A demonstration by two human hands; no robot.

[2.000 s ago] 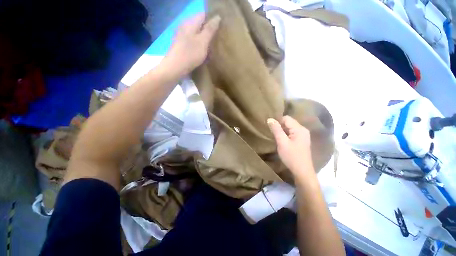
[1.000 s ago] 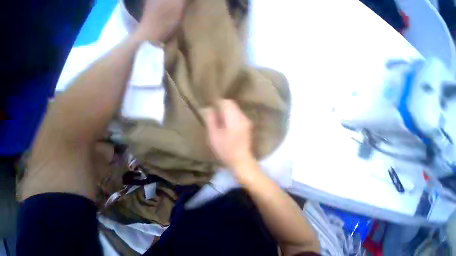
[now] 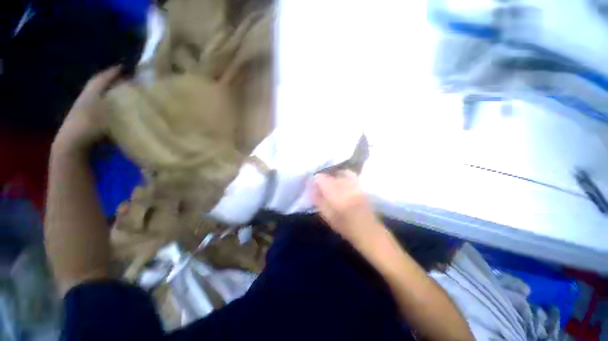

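The brown shell fabric [image 3: 180,113] lies bunched at the left edge of the white table and hangs down toward the lap. My left hand [image 3: 100,100] is blurred at its left side, against the fabric; its fingers are partly hidden, and I cannot tell if they grip. The pale lining [image 3: 287,180] lies at the front table edge beside the brown bundle. My right hand [image 3: 340,193] holds the lining's edge with a small brown strip [image 3: 361,154] at the fingertips.
The sewing machine [image 3: 513,60] is blurred at the upper right. Black thread snips [image 3: 591,190] lie on the white table [image 3: 427,193] at right, with a dark thread to their left. Pale cut pieces [image 3: 487,293] hang below the table edge. Blue and red cloth shows lower right.
The brown fabric has moved left and is bunched up. My left hand has moved down and outward. My right hand has left the brown cloth and is now at the pale lining. The view has shifted.
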